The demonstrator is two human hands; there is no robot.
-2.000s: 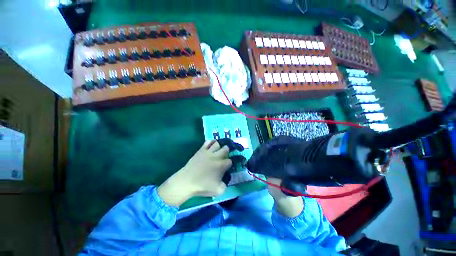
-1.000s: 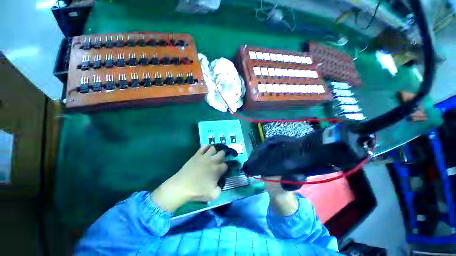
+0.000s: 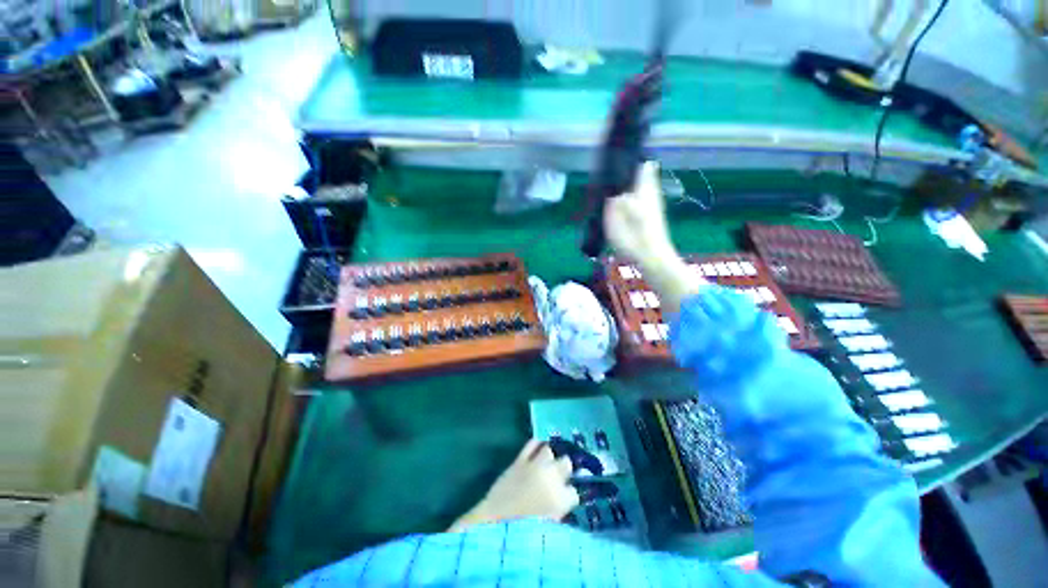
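The pale teal jig (image 3: 554, 416) lies before me with several small black parts in it. My left hand (image 3: 534, 480) rests on the jig, its black-covered fingertips over the parts; whether it grips one cannot be told. My right hand (image 3: 636, 218) is raised above the far part of the bench, around the lower part of the upright, blurred black electric screwdriver (image 3: 622, 149). My right sleeve hides part of the brown tray of white pieces (image 3: 621, 310) and of the screw bin (image 3: 701, 459).
A brown tray of black leaded parts (image 3: 442, 358) is at left, beside a white crumpled cloth (image 3: 577, 330). An empty-looking brown tray (image 3: 822, 264) and a row of silver-white strips (image 3: 891, 379) are at right. A carton (image 3: 172, 391) stands left; a black box (image 3: 446, 48) sits on the shelf.
My right hand and the screwdriver have moved from beside the jig up and forward, and the screwdriver now stands upright. The view has tilted up, showing the rear shelf. My left hand stays at the jig.
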